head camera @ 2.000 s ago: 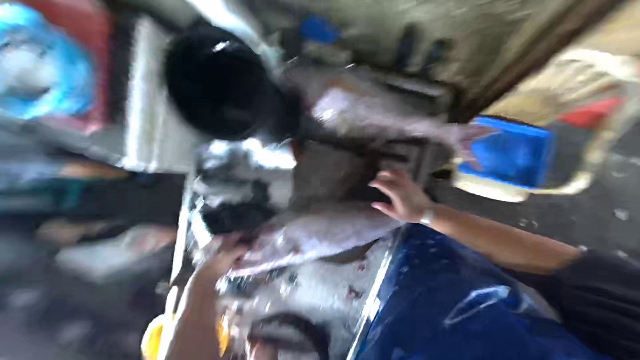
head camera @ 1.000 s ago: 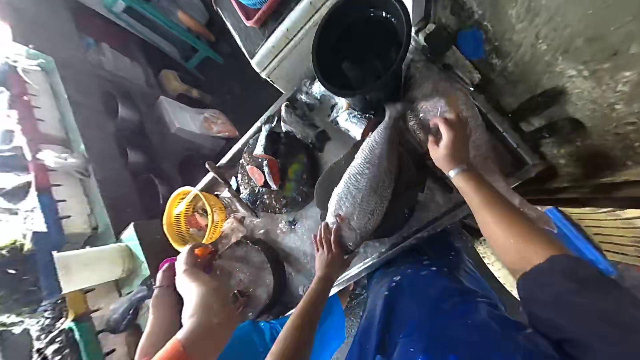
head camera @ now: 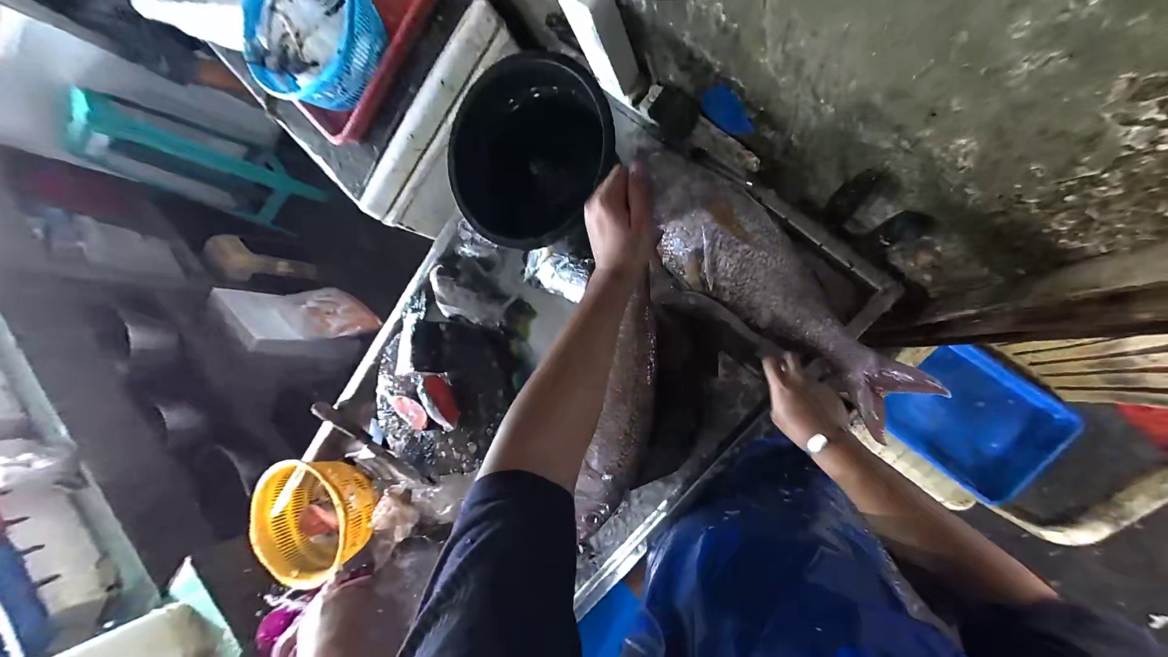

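Beside the rim of a black bucket (head camera: 532,151), my left hand (head camera: 620,219) is closed around the upper end of a large scaly fish (head camera: 630,392), which my forearm partly hides. The fish lies on a dark round board (head camera: 689,401) on the metal-edged table. My right hand (head camera: 798,392), with a pale band at the wrist, grips what looks like a large knife (head camera: 716,315), its dark blade between the two fish. A second large fish (head camera: 753,265) lies to the right, its tail past the table corner.
Dark fish pieces (head camera: 443,392) with red cut faces lie left of my forearm. A yellow basket (head camera: 310,522) stands lower left, near a co-worker's arm (head camera: 365,607). At upper left is a blue basket (head camera: 315,55). A blue tray (head camera: 985,424) sits right; a rough wall (head camera: 912,119) rises behind.
My left hand has moved from the fish's lower end to its upper end by the bucket. My right hand has left the second fish and now holds the knife. The view has turned.
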